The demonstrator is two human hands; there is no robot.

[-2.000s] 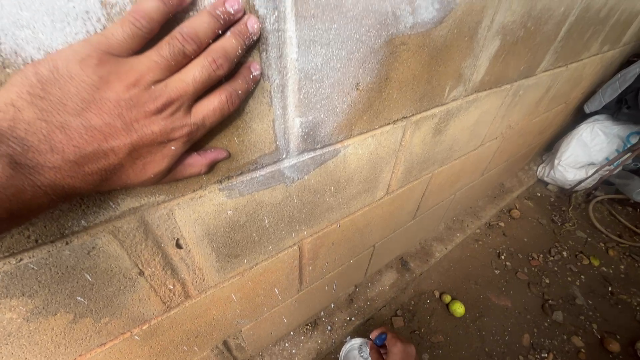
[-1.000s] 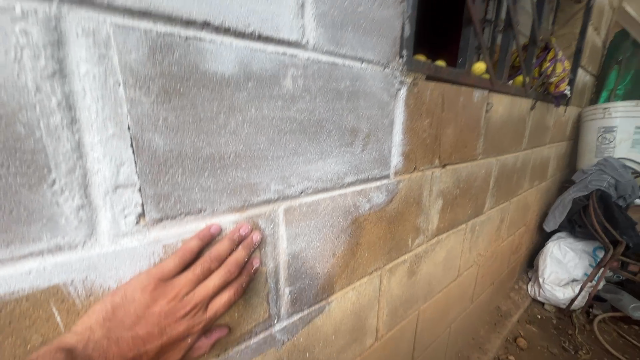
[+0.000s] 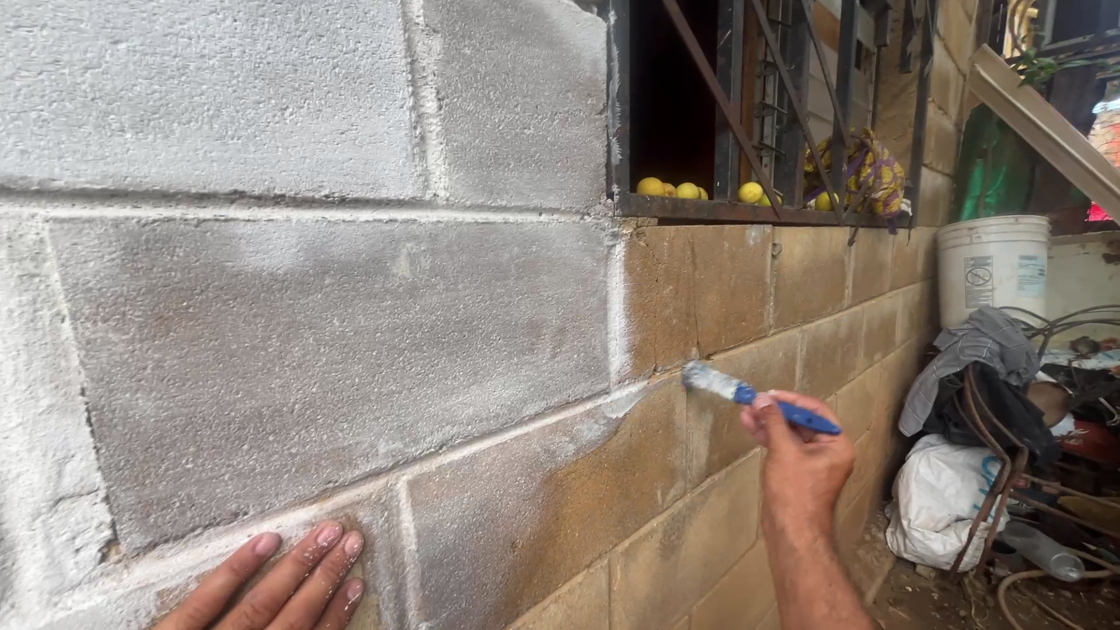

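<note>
My right hand (image 3: 801, 455) grips the blue handle of a paintbrush (image 3: 717, 381), whose white-coated bristles touch the mortar joint below the window's near corner. My left hand (image 3: 284, 577) rests flat on the concrete block wall (image 3: 350, 332) at the bottom left, fingers slightly apart and flecked with white paint. White paint covers the blocks and joints at the upper left and thins to a wet grey patch on the block beneath the brush. Farther right the blocks (image 3: 809, 271) are bare tan.
Yellow fruits (image 3: 687, 190) and a patterned cloth (image 3: 875, 175) lie on the sill behind a metal window grille (image 3: 726, 96). At right stand a white plastic bucket (image 3: 993, 262), grey cloth (image 3: 971, 359), a white sack (image 3: 941, 499), bent metal rods and a clear bottle (image 3: 1041, 551).
The view has swung up from the ground to the window. My right hand, low beside a white container two seconds ago, is now raised with the brush at the wall.
</note>
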